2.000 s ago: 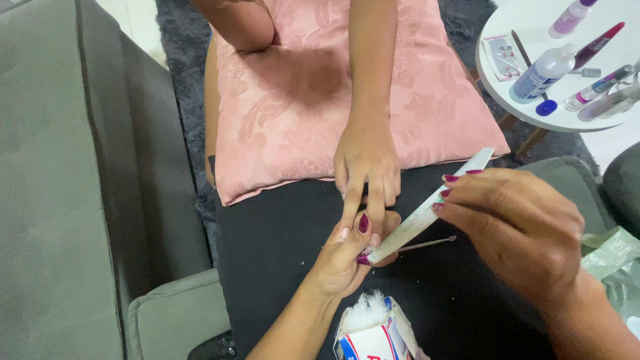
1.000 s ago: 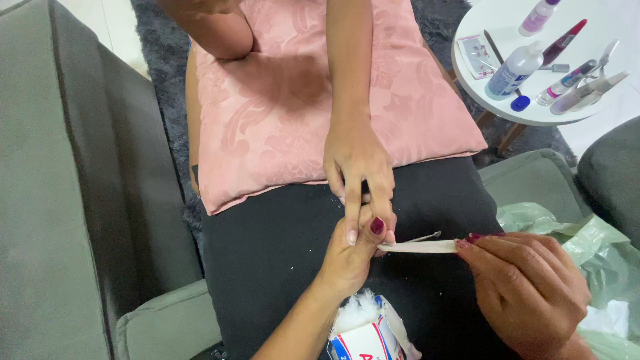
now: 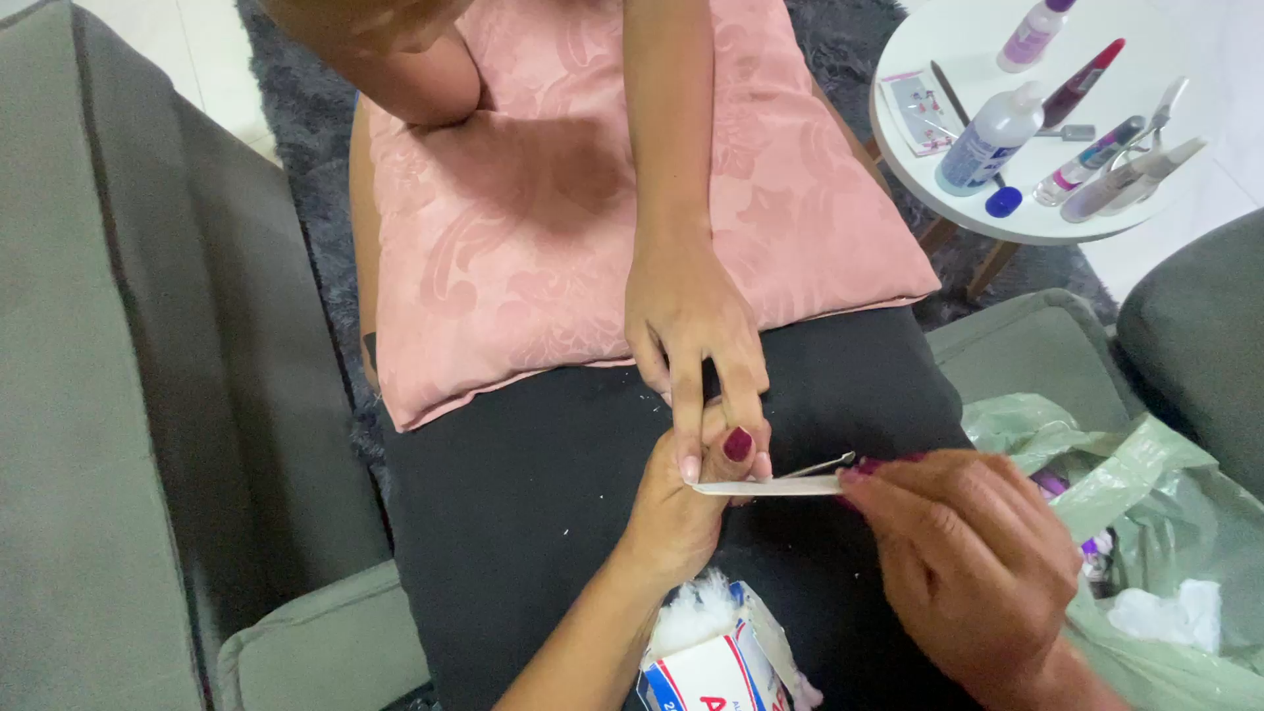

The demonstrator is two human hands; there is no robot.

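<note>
My right hand (image 3: 973, 558) pinches one end of a pale nail file (image 3: 770, 487); the file lies roughly level, its far end at the fingertips of another person's hand (image 3: 696, 306). That hand reaches down over a pink cushion, palm down with fingers spread. My left hand (image 3: 686, 499) holds its fingers from below, my dark-red thumbnail on top. Behind the file, a thin metal tool (image 3: 825, 464) shows its small tip; its other end is hidden. An opened pack of cotton wool (image 3: 716, 642) stands just below my left hand, on the black surface.
The pink cushion (image 3: 553, 247) lies beyond the black padded surface (image 3: 494, 513). At upper right, a round white table (image 3: 894, 173) carries a clear bottle (image 3: 990, 138), a blue cap (image 3: 1003, 202) and nail polish bottles. A green plastic bag (image 3: 1145, 523) sits at right, a grey sofa (image 3: 89, 395) at left.
Two seconds ago the file was slanted up to the right; it now lies nearly level, and my right hand is lower. My left hand still holds the other person's fingers.
</note>
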